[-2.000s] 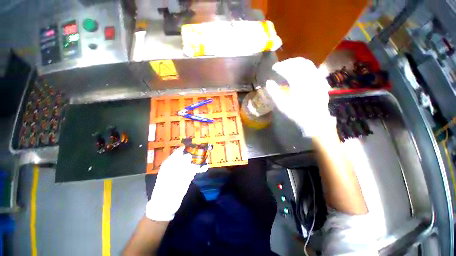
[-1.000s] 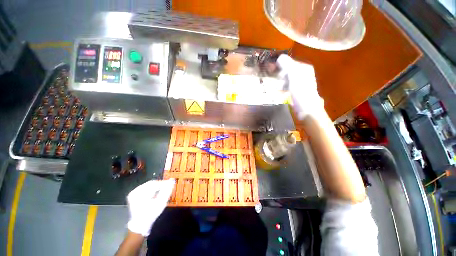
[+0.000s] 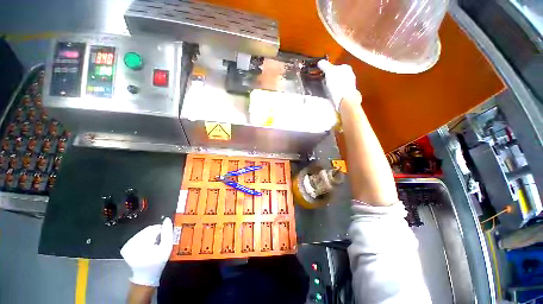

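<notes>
My right hand (image 3: 340, 82), in a white glove, is at the right end of the solder pot (image 3: 277, 74). Its fingertips are closed on a small dark and copper-coloured part, likely a coil (image 3: 312, 68). My left hand (image 3: 147, 250), also gloved, is empty beside the lower left corner of the orange fixture plate (image 3: 200, 222), fingers loosely bent. Two dark and copper coils (image 3: 131, 203) stand on the dark mat (image 3: 83, 190). Blue-handled cutters (image 3: 241, 179) lie on the plate.
A flux bottle in an amber base (image 3: 305, 193) stands right of the plate. A wrapped white pad (image 3: 292, 110) lies on the machine front. A clear hood (image 3: 384, 35) hangs above. Coil tray (image 3: 24, 202) left; red bin (image 3: 426, 145) and steel tray (image 3: 443, 205) right.
My right hand has moved from beside the flux bottle up to the pot. My left hand no longer holds a coil and has moved left off the plate. The camera view has shifted.
</notes>
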